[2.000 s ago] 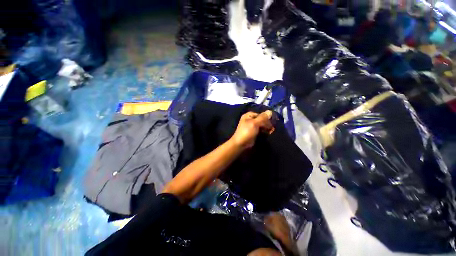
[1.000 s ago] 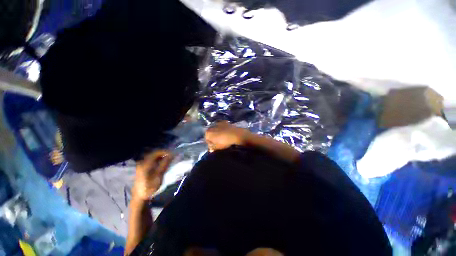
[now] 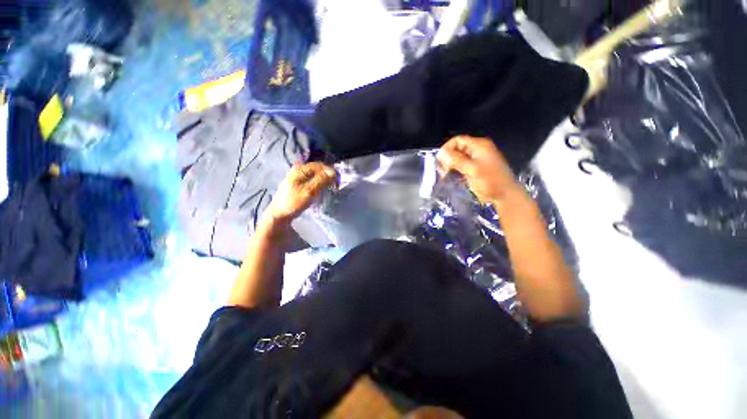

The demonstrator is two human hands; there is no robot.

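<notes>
My left hand (image 3: 305, 190) and my right hand (image 3: 477, 164) are apart, fingers closed on the two sides of a clear polybag's (image 3: 381, 200) upper edge. The polybag hangs between them, see-through and glinting. A thick fold of black garment (image 3: 459, 94) lies just beyond the hands, over the near part of a blue basket (image 3: 282, 61); the bag's edge is close against it, and I cannot tell if any cloth is inside. Shiny bagged black material (image 3: 467, 237) lies below my right hand.
A grey garment (image 3: 233, 184) lies left of my left hand. Black bagged garments (image 3: 676, 155) with a tan strap (image 3: 627, 45) lie along the right. Dark garments (image 3: 49, 229) and a blue crate (image 3: 119, 225) are on the floor at far left.
My view has swung back over the basket. My hands, lower and close together one second ago, are now wider apart, with the polybag's edge spread between them.
</notes>
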